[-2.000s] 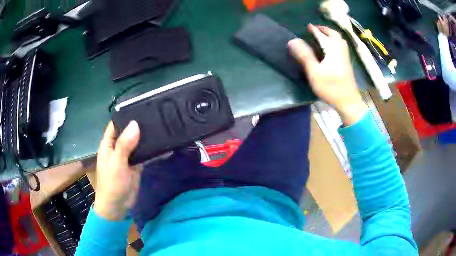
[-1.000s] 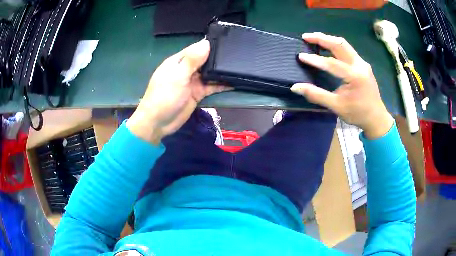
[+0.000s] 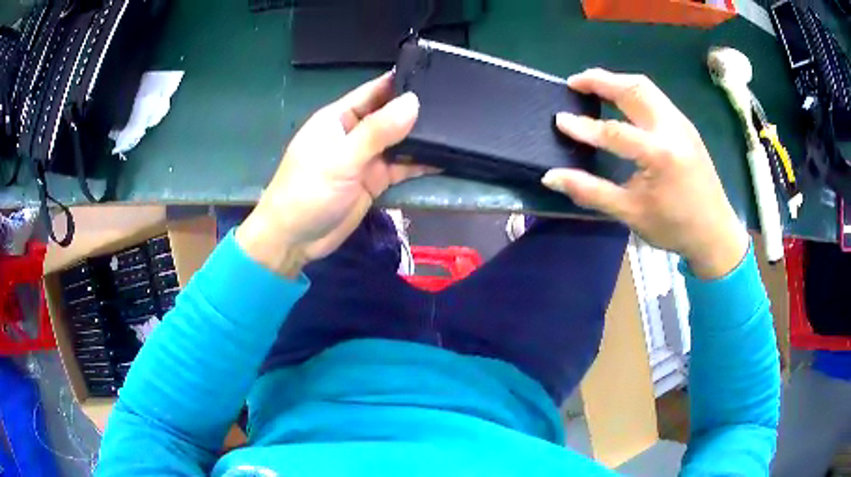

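A black unit [image 3: 495, 112] with a silver strip along its far edge is held between both hands over the bench's front edge. Its upper face looks flat and finely ribbed; the speaker side is not visible. My left hand [image 3: 341, 163] grips its left end, thumb on top. My right hand [image 3: 644, 154] holds its right end, fingers spread over the corner. Flat black cover panels [image 3: 359, 35] lie on the green bench [image 3: 238, 130] beyond the unit.
Black units [image 3: 70, 79] stand in a row at left beside torn white paper [image 3: 147, 110]. An orange-rimmed box [image 3: 658, 11] is at the back. A mallet [image 3: 754, 140] and yellow-handled pliers [image 3: 776, 154] lie right. Cartons of units [image 3: 121, 317] and white pieces [image 3: 661, 317] stand below.
Two seconds ago my left hand held the unit speaker side up while my right hand was at a separate flat black panel. Now both hands hold the unit, ribbed face up, slightly more tilted than one second ago.
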